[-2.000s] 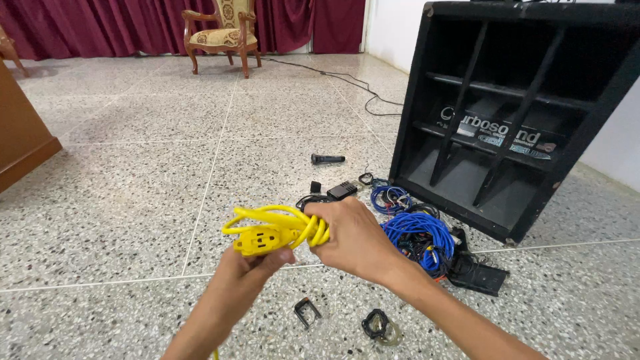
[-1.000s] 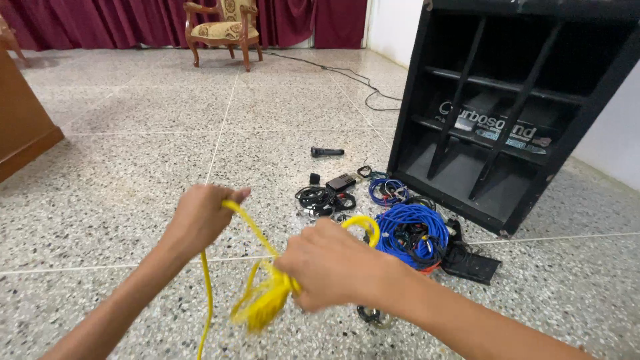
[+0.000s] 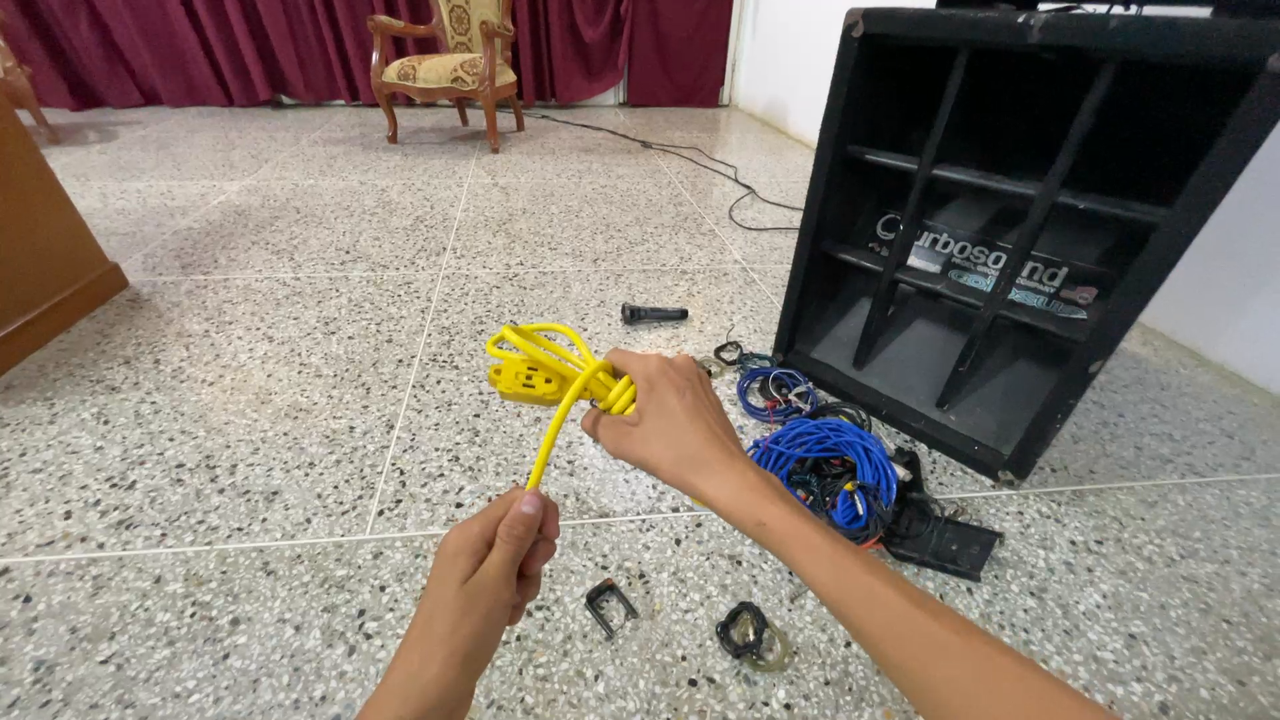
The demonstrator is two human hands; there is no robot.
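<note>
A yellow extension cord (image 3: 545, 350) is bundled in loops, its outlet block (image 3: 527, 381) at the left end of the bundle. Several turns of the cord wrap around the bundle's right part, where my right hand (image 3: 670, 415) grips it. Lower and to the left, my left hand (image 3: 500, 555) pinches a length of the same cord that runs up, taut, to the wraps. The bundle is held above the speckled floor. The palm side of my right hand and the cord inside it are hidden.
A coil of blue cable (image 3: 825, 460) lies right of my hands, beside a black speaker cabinet (image 3: 1020, 210). A microphone (image 3: 655, 314), a black bracket (image 3: 610, 607) and a small black coil (image 3: 742, 630) lie on the floor. Farther back stands a wooden armchair (image 3: 450, 72).
One second ago my left hand held the cord up left of the bundle; it is now below it. The bundle has come up, with its outlet block facing left.
</note>
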